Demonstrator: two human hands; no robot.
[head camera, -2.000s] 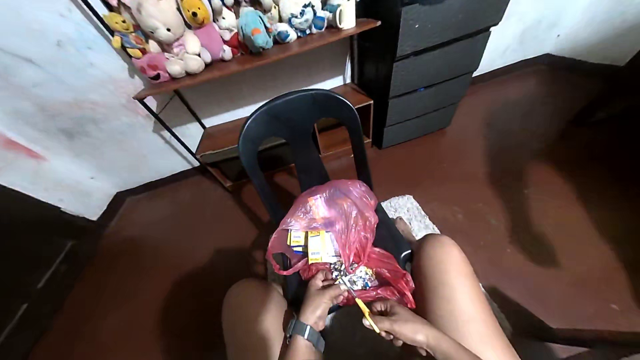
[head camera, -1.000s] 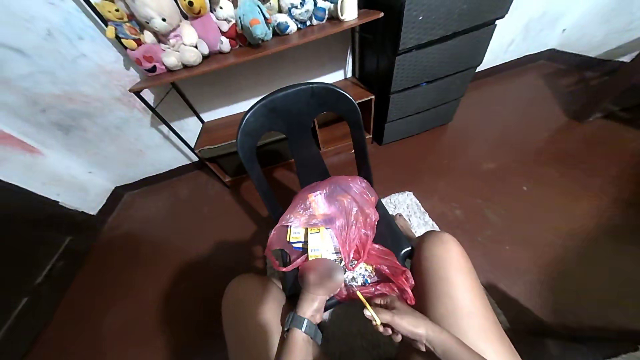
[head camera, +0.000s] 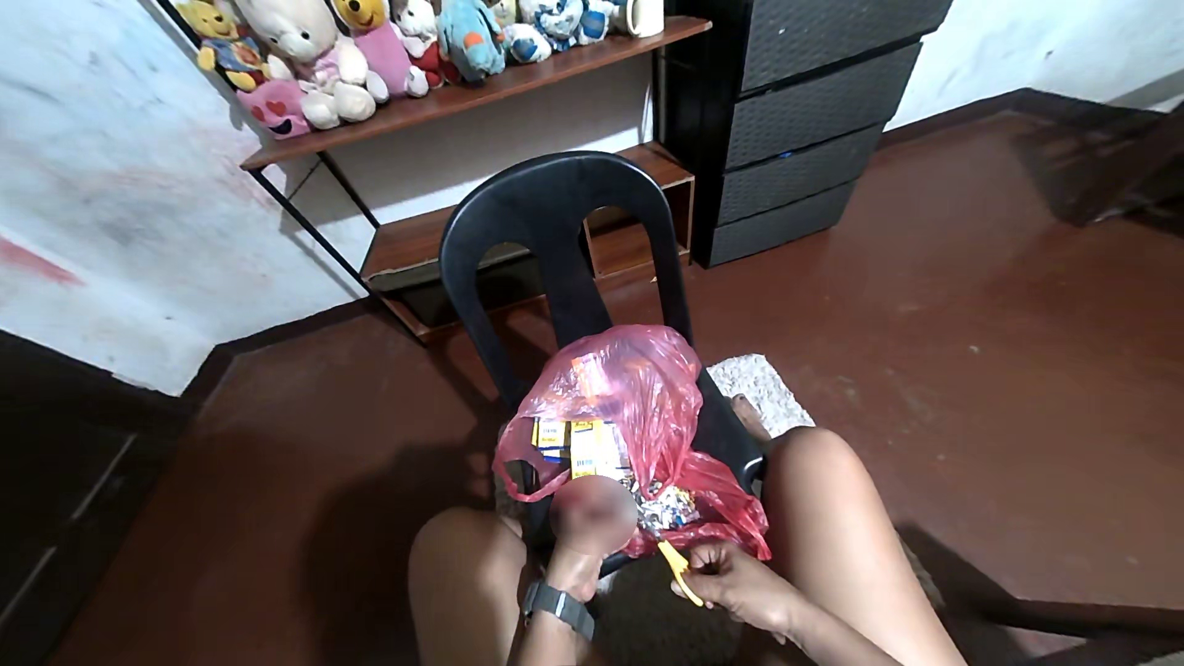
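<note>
A pink translucent plastic bag (head camera: 647, 388) lies on the seat of a black plastic chair (head camera: 555, 203). Small yellow and white boxes (head camera: 592, 450) show at its mouth, and a heap of small cut or torn packet pieces (head camera: 668, 509) lies at its near side. My left hand (head camera: 594, 518), with a dark watch on the wrist, is at the near edge of the boxes; a blur covers its fingers, so its hold is hidden. My right hand (head camera: 735, 583) holds yellow-handled scissors (head camera: 680, 569) by the handles, blades pointing at the pieces.
Behind the chair stands a wooden shelf (head camera: 518, 79) with plush toys (head camera: 388, 46) on top. A black drawer unit (head camera: 800, 129) is right of it. My bare knees flank the chair seat. A whitish mat (head camera: 763, 393) lies on the red floor beside the chair.
My left hand has moved from beside the scissor blades up toward the boxes. The scissors have drawn back slightly from it, still in my right hand.
</note>
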